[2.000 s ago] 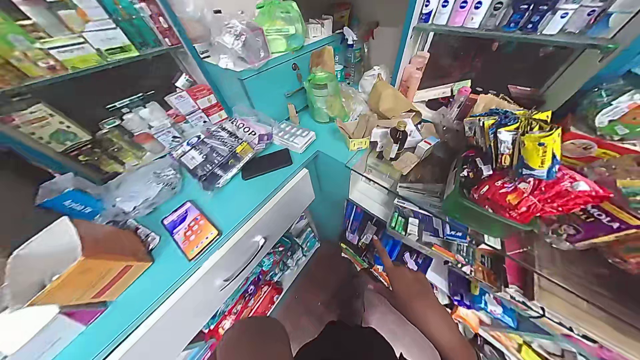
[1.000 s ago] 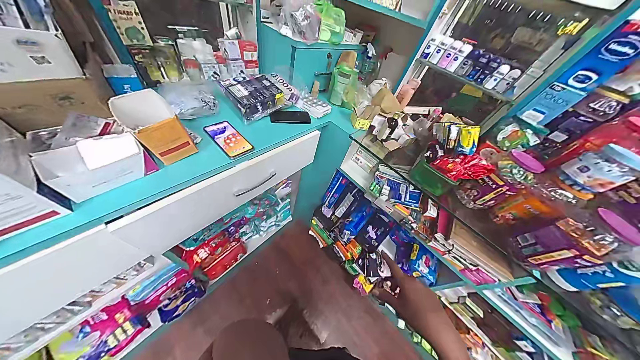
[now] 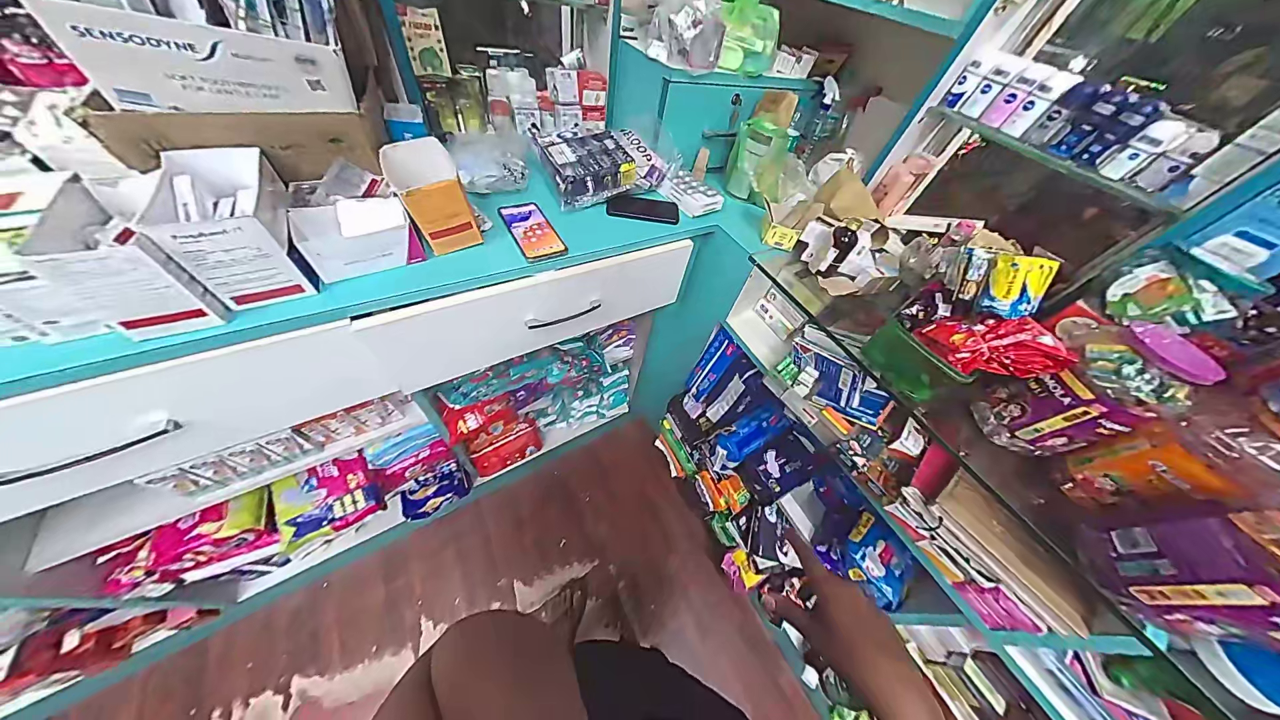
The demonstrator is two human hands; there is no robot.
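Note:
My right hand (image 3: 815,595) reaches in among packets at the near end of a low open shelf, on the right side of the view. Its fingers are by a black packet (image 3: 768,535) and small yellow and pink packets (image 3: 741,570); whether they grip anything is hard to make out. Blue packs (image 3: 752,434) lie farther back on that shelf, and a blue pouch (image 3: 878,560) rests just right of the hand. My left hand is out of view.
A glass counter (image 3: 960,440) above the shelf bears a green basket (image 3: 905,355) of sachets. On the teal counter (image 3: 590,235) are a lit smartphone (image 3: 533,231), a dark phone (image 3: 642,209) and open cartons (image 3: 225,230). My bent knee (image 3: 505,665) is above the wooden floor (image 3: 560,510).
My right hand, pointing with a finger over the low shelf two seconds ago, is now down among the packets at its near end. The view has swung considerably.

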